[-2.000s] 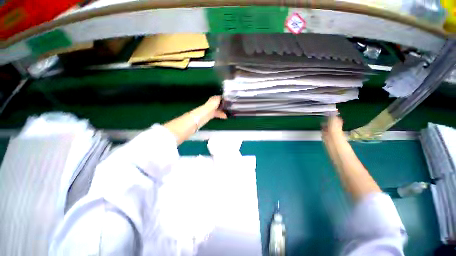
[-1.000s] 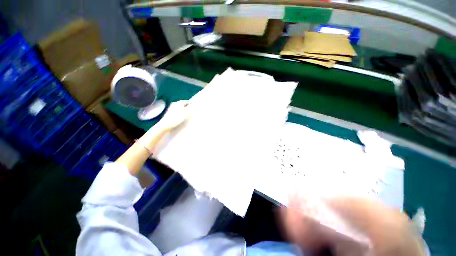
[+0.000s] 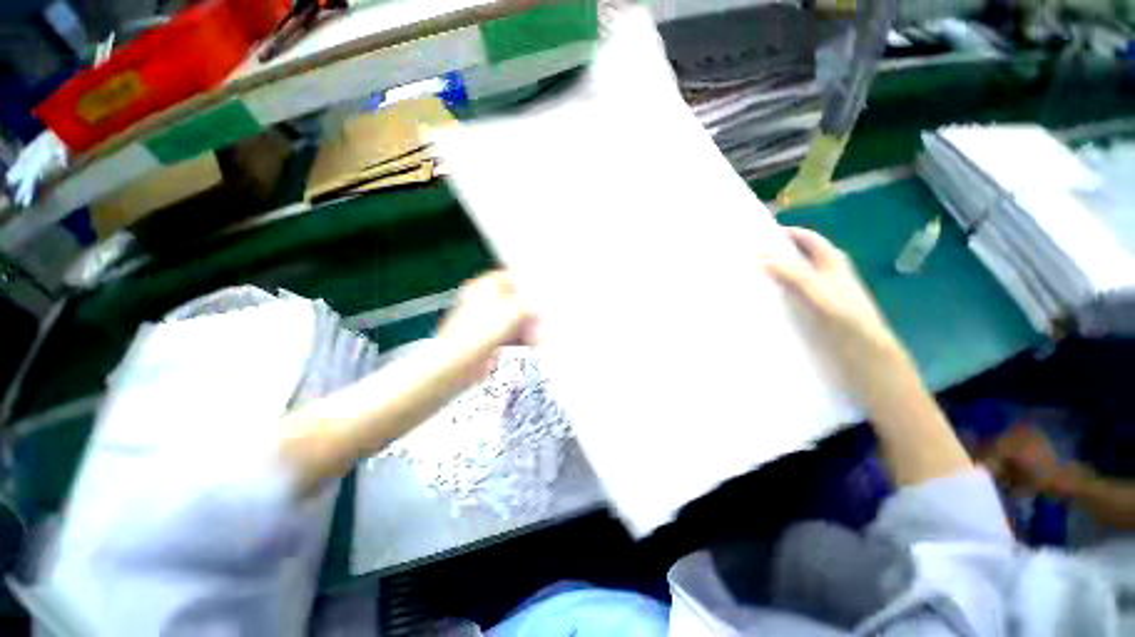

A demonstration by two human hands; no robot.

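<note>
A large white sheet [image 3: 660, 299] is held up in front of me, tilted, with a slightly ragged lower edge. My left hand [image 3: 488, 321] grips its left edge; the fingers are blurred. My right hand [image 3: 815, 280] holds its right edge, thumb and fingers at the rim. Whether it is one sheet or several cannot be told. Below and behind it, small white tabs [image 3: 498, 436] lie heaped on the light-grey board [image 3: 398, 529]; the sheet hides part of the board.
Stacks of white sheets stand at left [image 3: 187, 411] and right [image 3: 1046, 199]. A small glue bottle [image 3: 919, 246] lies on the green mat [image 3: 871, 237]. Dark stacked sheets [image 3: 759, 87] and brown cardboard [image 3: 380, 147] are behind. Another person's hand [image 3: 1033, 460] shows at right.
The view has swung from the left side back over the board. The white sheet, earlier in my left hand at the left, is now held in both hands above the board.
</note>
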